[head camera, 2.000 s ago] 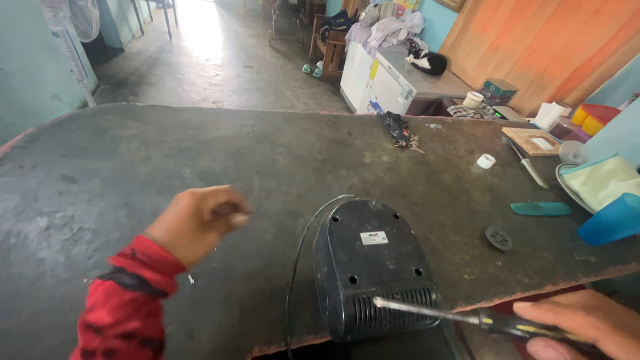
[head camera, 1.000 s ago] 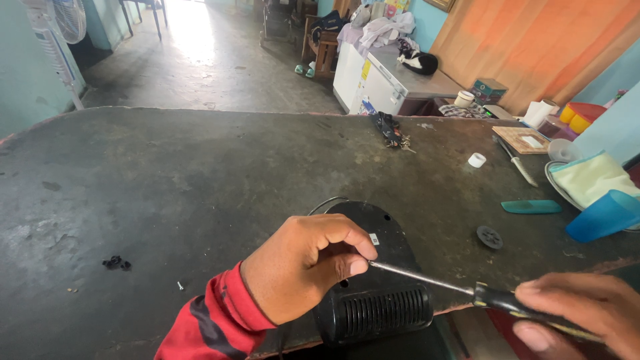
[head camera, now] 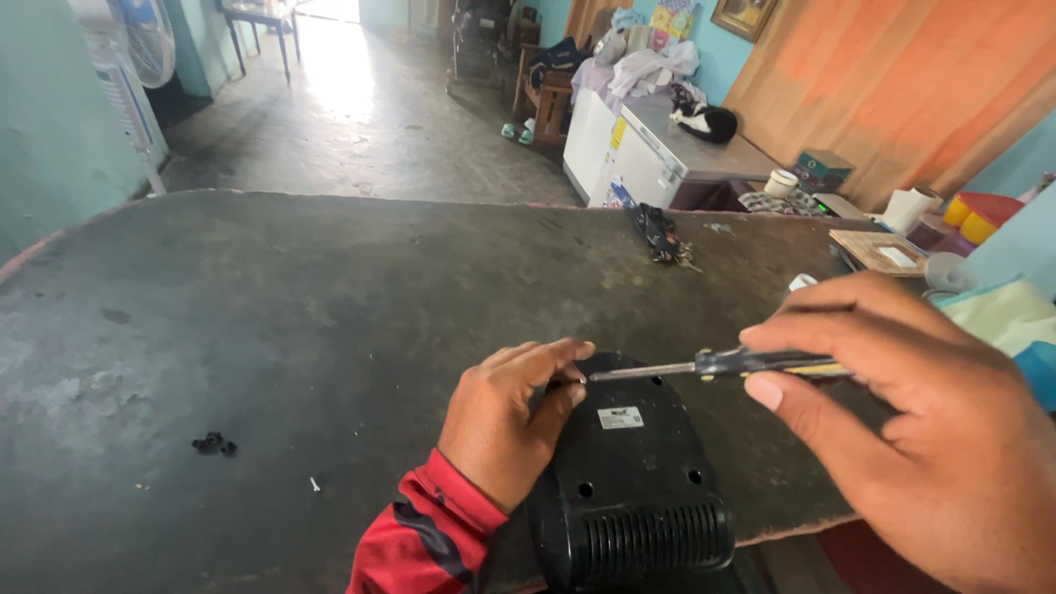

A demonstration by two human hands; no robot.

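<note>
A black plastic appliance base (head camera: 639, 462) with a vent grille, screw holes and a small label lies near the table's front edge. My left hand (head camera: 516, 412), in a red sleeve, is above its upper left part, pinching a small screw (head camera: 582, 380) between thumb and fingertips. My right hand (head camera: 899, 412) grips the black and yellow handle of a screwdriver (head camera: 652, 371). The shaft points left, its tip at or very close to the screw. Whether they touch is unclear. Another screw (head camera: 314, 484) and several small black parts (head camera: 214, 445) lie to the left on the table.
Across the dark table (head camera: 346, 272) lie a bunch of keys with a dark pouch (head camera: 657, 233) and, at the right, a wooden board (head camera: 879, 252). A white roll (head camera: 802, 282) is partly behind my right hand. A standing fan (head camera: 124, 74) is at the left, beyond the table.
My left hand was left of the appliance two seconds ago and is now over it. The screwdriver has moved up from the vent grille to my left fingertips.
</note>
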